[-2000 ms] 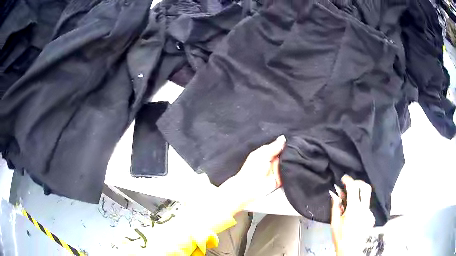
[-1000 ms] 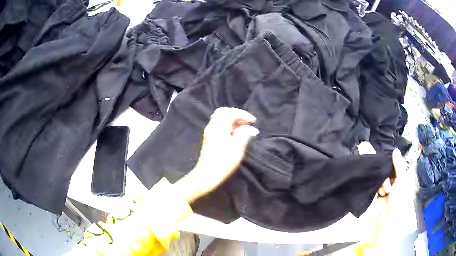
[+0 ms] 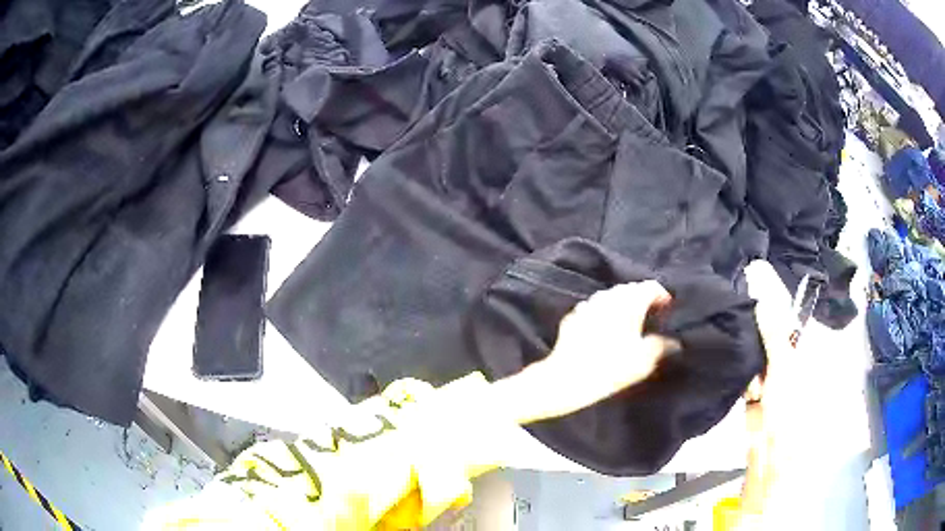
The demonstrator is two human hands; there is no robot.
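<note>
Black shorts (image 3: 414, 249) lie on the white tabletop with the waistband away from me. The near leg is bunched and folded over. My left hand (image 3: 617, 327) is over this leg, thumb and forefinger curled at the cloth; overexposure hides whether they pinch it. My right hand (image 3: 769, 337) is at the leg's right edge, fingers against the cloth. Thread snips (image 3: 806, 303), a small metal shape with red near it, stick out from my right hand; their grip is hidden. I cannot make out any loose thread.
A black smartphone (image 3: 232, 308) lies left of the shorts. Dark garments (image 3: 114, 207) are heaped at left, with more behind and right. Blue and mixed clothing (image 3: 904, 311) is at far right. Yellow-black tape (image 3: 39, 490) marks the grey floor.
My left hand has moved right and down across the leg. My right hand has shifted slightly left. The leg, spread out wide one second ago, is now bunched between them.
</note>
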